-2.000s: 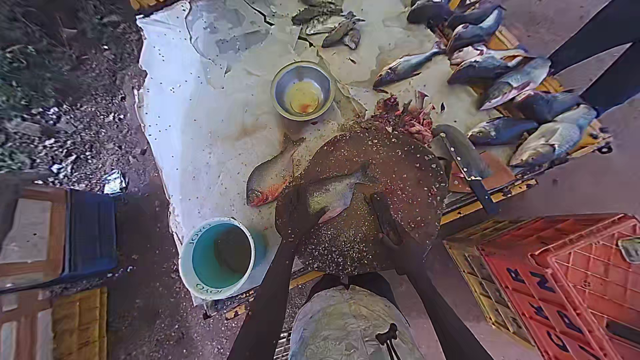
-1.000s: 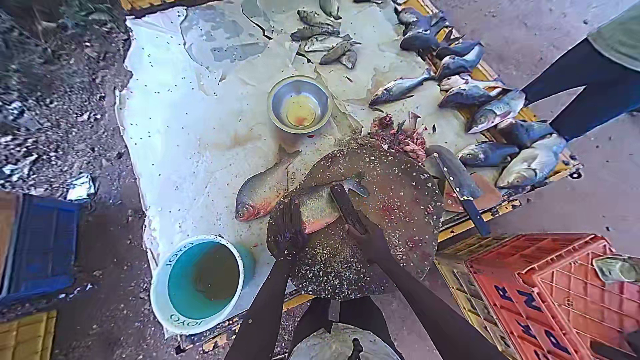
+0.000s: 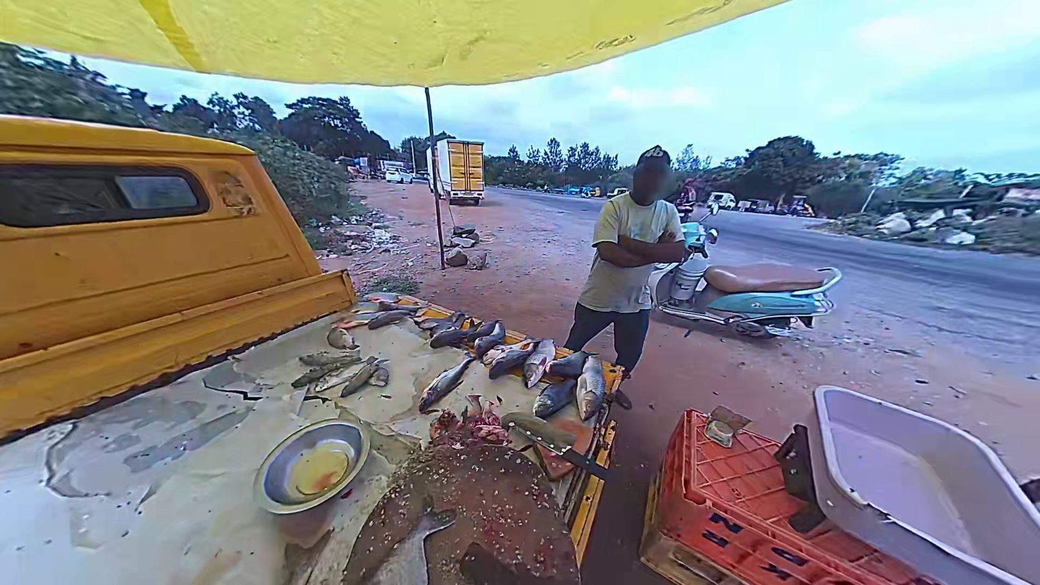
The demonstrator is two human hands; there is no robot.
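Note:
A silvery fish [image 3: 406,556] lies on the round, scale-strewn cutting board [image 3: 508,496], its tail upward and its front cut off by the bottom edge. Beside it a dark object [image 3: 487,566], probably the hand-held scaling tool, shows only in part. Neither my left hand nor my right hand can be made out. A large knife [image 3: 540,431] with a dark handle rests at the board's upper right, next to reddish fish offal [image 3: 475,426]. To the left stands a metal bowl [image 3: 268,487] holding some yellowish liquid.
Whole fish [image 3: 536,361] line the right edge of the sheet-covered truck bed [image 3: 162,520], with small fish [image 3: 357,378] farther left. Red crates [image 3: 731,479] and a pale plastic tub [image 3: 894,479] stand at the right. A person [image 3: 630,260] with folded arms stands beyond, near a scooter [image 3: 756,292].
The view has swung up toward the road. Both hands, earlier on the fish and the dark tool at the board, have dropped out of sight, as has the teal-lined bucket.

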